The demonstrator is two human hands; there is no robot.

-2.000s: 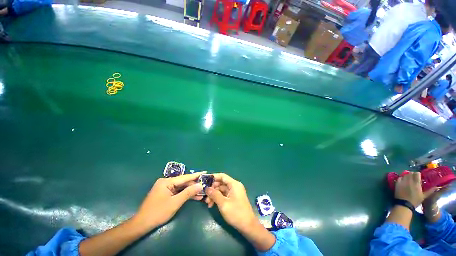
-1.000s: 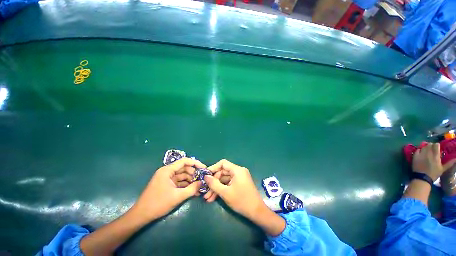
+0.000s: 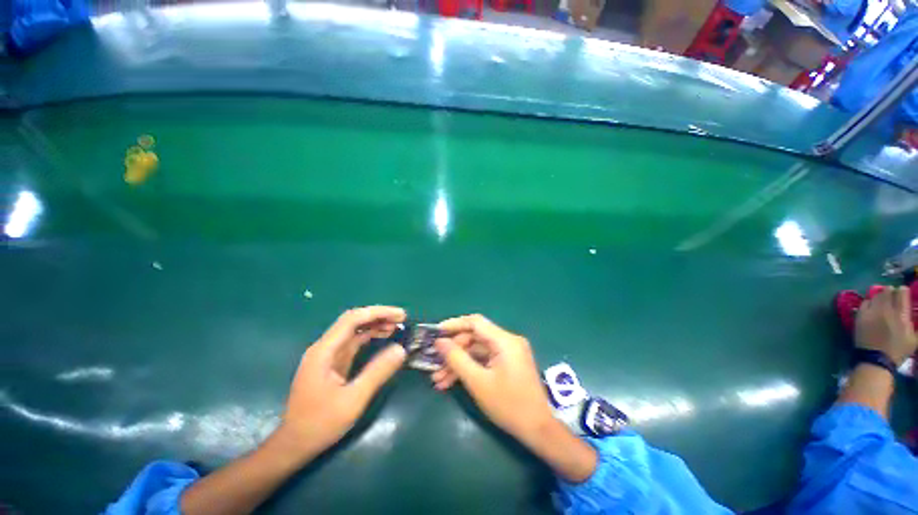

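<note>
My right hand (image 3: 495,374) holds a dark watch case (image 3: 425,346) with a silvery rim between thumb and fingers. My left hand (image 3: 342,372) has its thumb and index fingertips at the case's left edge, the palm open. Fingers cover part of the case and its details are blurred. A white, rounded-square part with a dark round centre (image 3: 564,384) lies to the right of my right hand. A dark case with a pale rim (image 3: 603,415) lies beside it, close to my right sleeve.
Yellow rubber bands (image 3: 141,164) lie far left on the green surface (image 3: 302,221). Small white bits (image 3: 308,294) are scattered. At right, a neighbouring worker's hand (image 3: 884,327) is on a red item (image 3: 851,306). Red stools (image 3: 717,30) and cartons stand beyond the far edge.
The case that lay beyond my left hand no longer shows. My left fingers have spread wider around the held case's edge. The view has shifted, moving the rubber bands left.
</note>
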